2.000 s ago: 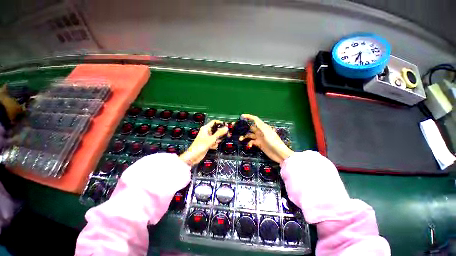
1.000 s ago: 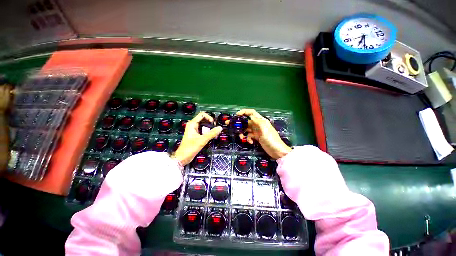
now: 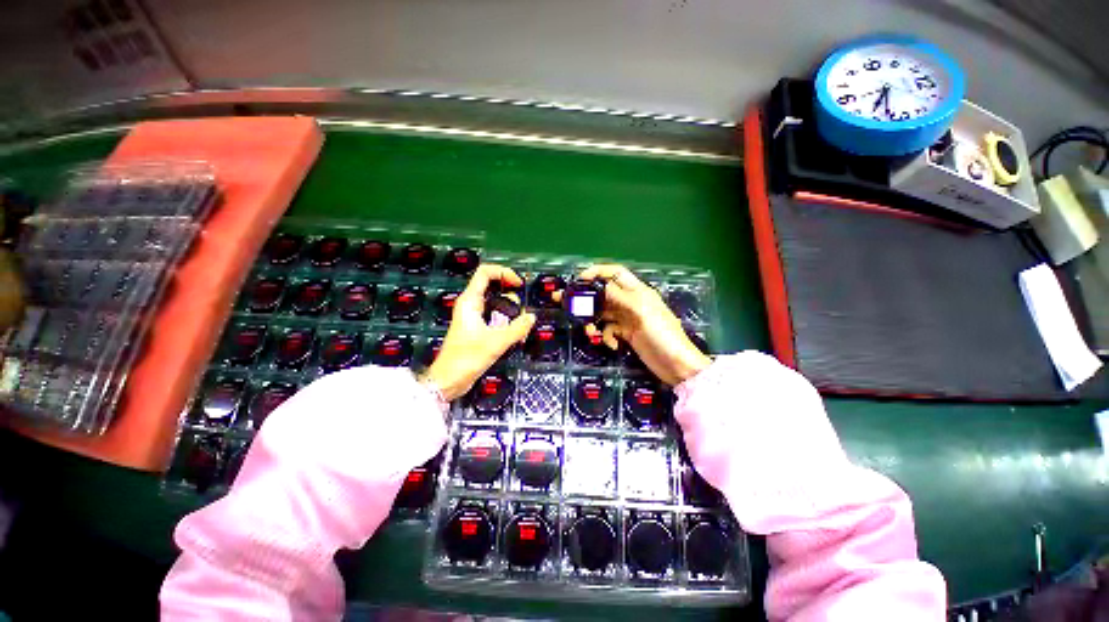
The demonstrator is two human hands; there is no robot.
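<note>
My right hand (image 3: 639, 322) holds a round black watch module (image 3: 584, 303) with a bright white square on its face, over the upper part of the clear blister tray (image 3: 584, 592). My left hand (image 3: 477, 334) holds another dark round module (image 3: 504, 306), partly hidden by the fingers. The tray holds black discs, many with a red mark, and several on the near row without one. A few pockets hold no disc and show a crosshatch or a bright surface. A second blister tray (image 3: 319, 226) with mostly red-marked discs lies to the left, partly under my left sleeve.
An orange-red mat (image 3: 262, 164) with stacked clear trays (image 3: 110, 280) lies far left; a blurred hand is at the left edge. At right are a black mat (image 3: 900, 304) with a red edge, a blue clock (image 3: 888, 97), a white box (image 3: 967, 182) and white paper (image 3: 1058, 326).
The module in my right hand glinted blue and now shows a white square. Both hands have stayed nearly in place over the last second. Earlier, the whole view shifted slightly.
</note>
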